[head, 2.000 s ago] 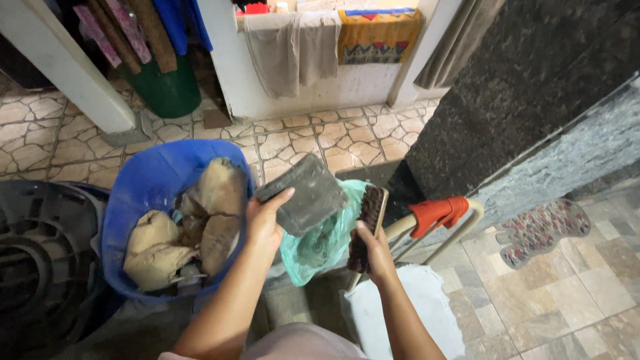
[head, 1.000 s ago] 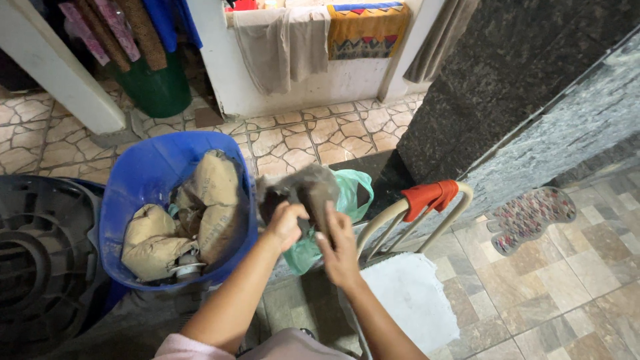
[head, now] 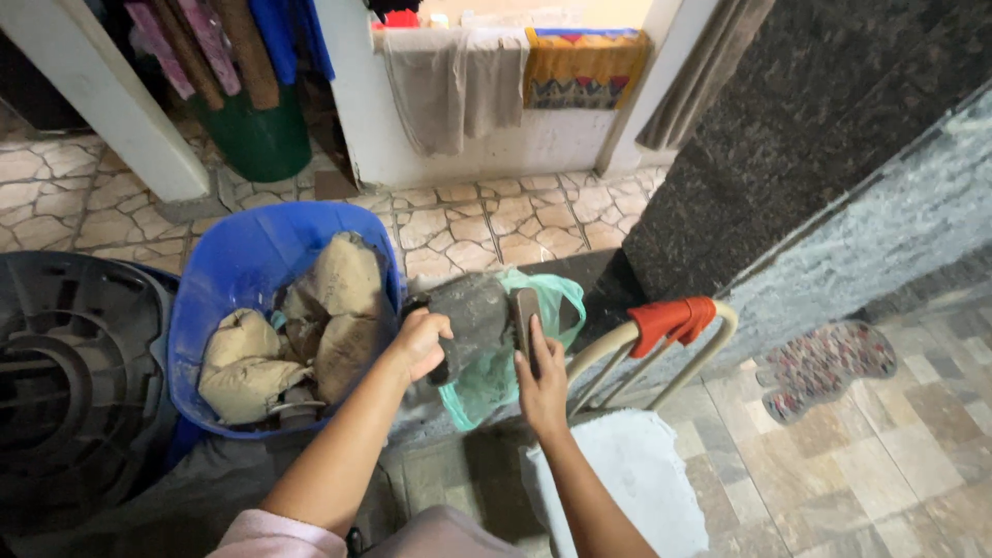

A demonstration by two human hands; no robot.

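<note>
My left hand (head: pixel 422 341) grips the near left edge of a dark grey, dusty slab-like object (head: pixel 469 318), whose exact kind I cannot tell. Against its right side, my right hand (head: pixel 542 380) holds a brush (head: pixel 525 322) by its brown back, with the bristles turned toward the dark object. Under both lies a translucent green plastic bag (head: pixel 480 391) on a ledge. To the left stands a blue plastic bin (head: pixel 194 310) with crumpled paper sacks (head: pixel 349 279) inside.
A black lid (head: pixel 46 372) lies at far left. A chair with a cream tubular frame (head: pixel 721 341) carries a red cloth (head: pixel 673 322). Beyond are a green bucket (head: pixel 267 147), cloths (head: pixel 434 85) over a low wall, and a dark stone slab (head: pixel 728 147). A mat (head: pixel 833 360) lies on the right floor.
The dark object, tilted and blurred between my hands one second ago, now shows its broad face. The brush, held apart from it two seconds ago, is now against its side.
</note>
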